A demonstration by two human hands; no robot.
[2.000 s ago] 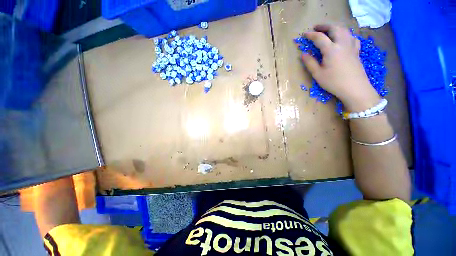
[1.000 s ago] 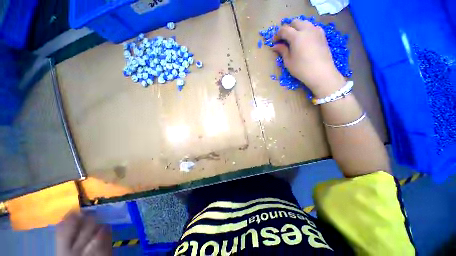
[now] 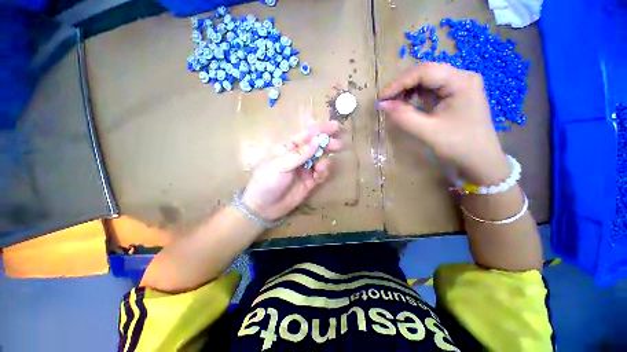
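Note:
My left hand (image 3: 292, 172) is palm up over the cardboard, its curled fingers holding several small silvery-white caps (image 3: 322, 141). My right hand (image 3: 440, 110) is above the cardboard to the right, thumb and forefinger pinched together on a tiny blue piece (image 3: 382, 104) that barely shows at the fingertips. A white round spot (image 3: 346, 104) lies between the two hands, touched by neither. The pile of blue pieces (image 3: 505, 75) lies beyond and right of my right hand. The pile of assembled blue pieces with pale ends (image 3: 240, 55) lies at the upper left.
Brown cardboard (image 3: 172, 151) covers the table. A crumpled white bag (image 3: 515, 10) is at the top right. Blue plastic crates (image 3: 584, 137) stand along the right side. A dark sheet (image 3: 48, 151) and an orange panel (image 3: 58, 251) are at the left. The table's front edge runs before my torso.
My left hand has come up from below the table edge with small caps in it. My right hand has moved from the blue pile towards the white spot. The camera view has shifted.

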